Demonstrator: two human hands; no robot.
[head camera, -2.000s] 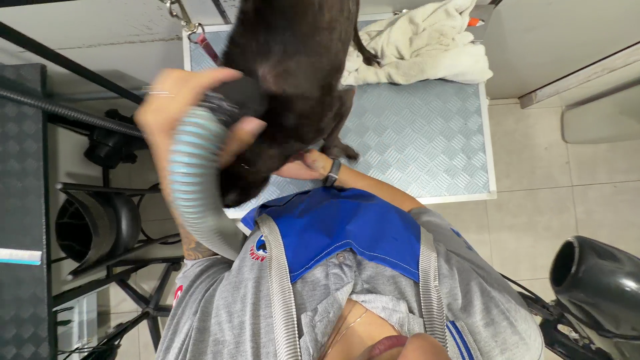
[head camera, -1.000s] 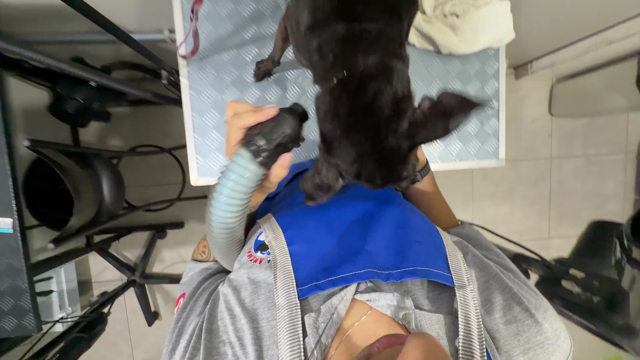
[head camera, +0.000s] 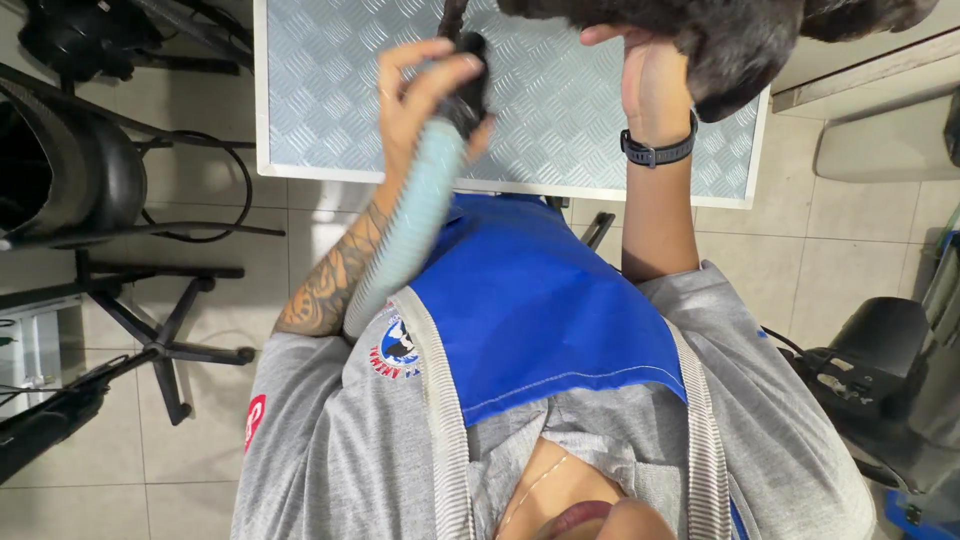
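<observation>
My left hand (head camera: 431, 94) is wrapped around the black nozzle (head camera: 471, 86) of a pale blue corrugated dryer hose (head camera: 412, 202), which runs back along my tattooed forearm. The nozzle is over the metal grooming table (head camera: 540, 112), beside a thin dark limb or tail (head camera: 451, 19). At the upper right, a black-furred dog (head camera: 727, 45) is only partly in view, cut off by the frame's top edge. My right hand (head camera: 651, 75), with a dark watch (head camera: 658, 150) at the wrist, holds the dog from the near side; some of its fingers are hidden by the fur.
A white rim (head camera: 510, 187) edges the table just in front of my blue apron (head camera: 555, 300). On the left stand a black wheeled base (head camera: 157, 349), a rounded black housing (head camera: 82, 165) and looping cables. Black equipment (head camera: 877, 345) stands on the tiled floor at the right.
The dog's body has moved from the middle toward the upper right. My left hand and the nozzle have moved further over the table. The cream towel has left the view.
</observation>
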